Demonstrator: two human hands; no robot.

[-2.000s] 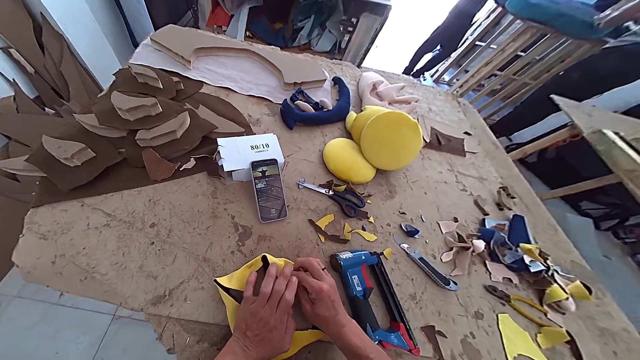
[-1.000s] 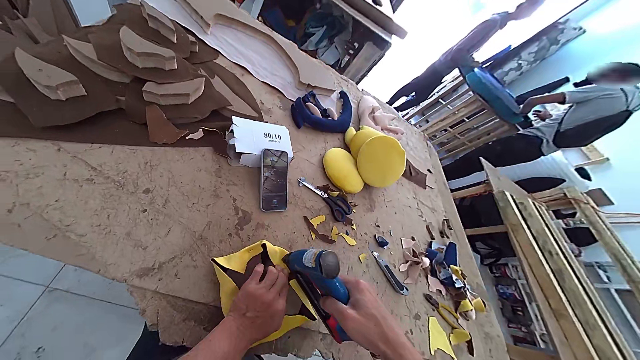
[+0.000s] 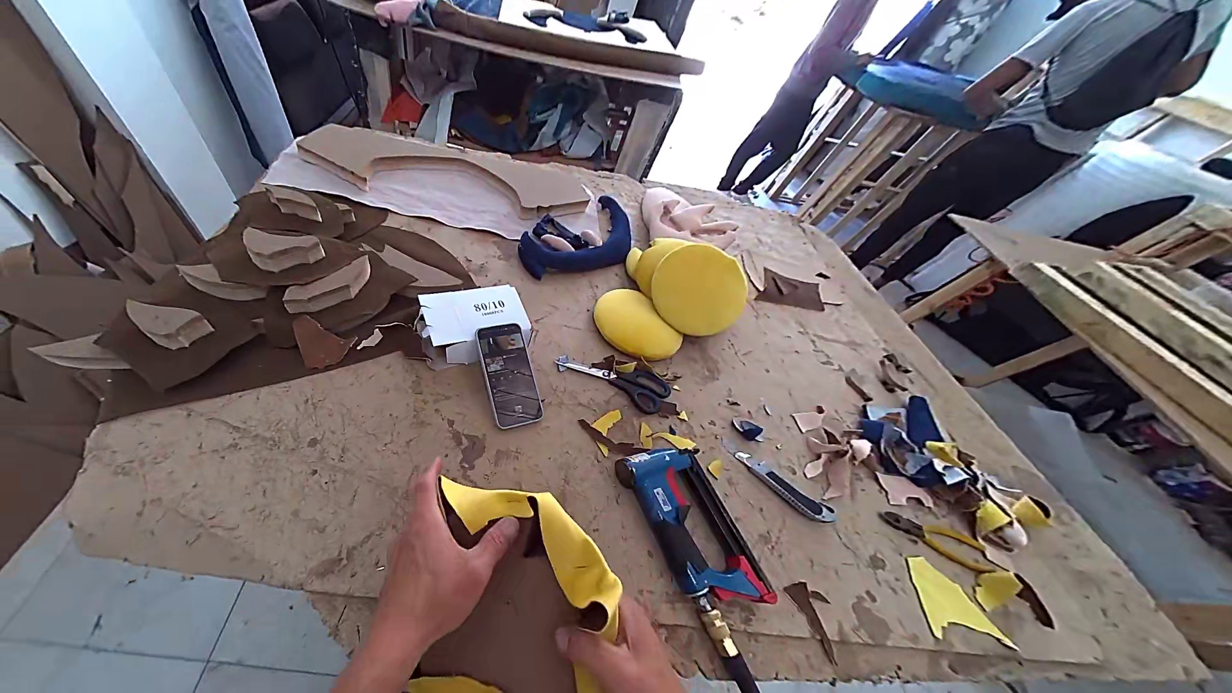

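Note:
My left hand (image 3: pixel 448 568) grips the left edge of a yellow fabric-covered piece (image 3: pixel 568 539) with a brown backing, its thumb pressing inside the folded rim. My right hand (image 3: pixel 621 650) holds the same piece at its lower right edge. Just right of it, a blue and black pneumatic staple gun (image 3: pixel 669 515) lies on the worktable with its air hose attached. Beyond are black-handled scissors (image 3: pixel 626 380), a utility knife (image 3: pixel 784 486) and a smartphone (image 3: pixel 510 375) leaning on a white box (image 3: pixel 476 313) that bears printing. Part of the yellow piece is hidden by my hands.
Yellow padded rounds (image 3: pixel 698 289) and a blue curved padded piece (image 3: pixel 577 255) lie farther back. Brown fabric with foam-like blocks (image 3: pixel 327 284) is piled at left. Yellow-handled pliers (image 3: pixel 938 544) and fabric scraps (image 3: pixel 914 438) lie at right. Two people stand beyond the table (image 3: pixel 241 481).
The staple gun, held in my right hand one second ago, now lies on the table. My right hand has moved onto the yellow piece. The view has turned back left.

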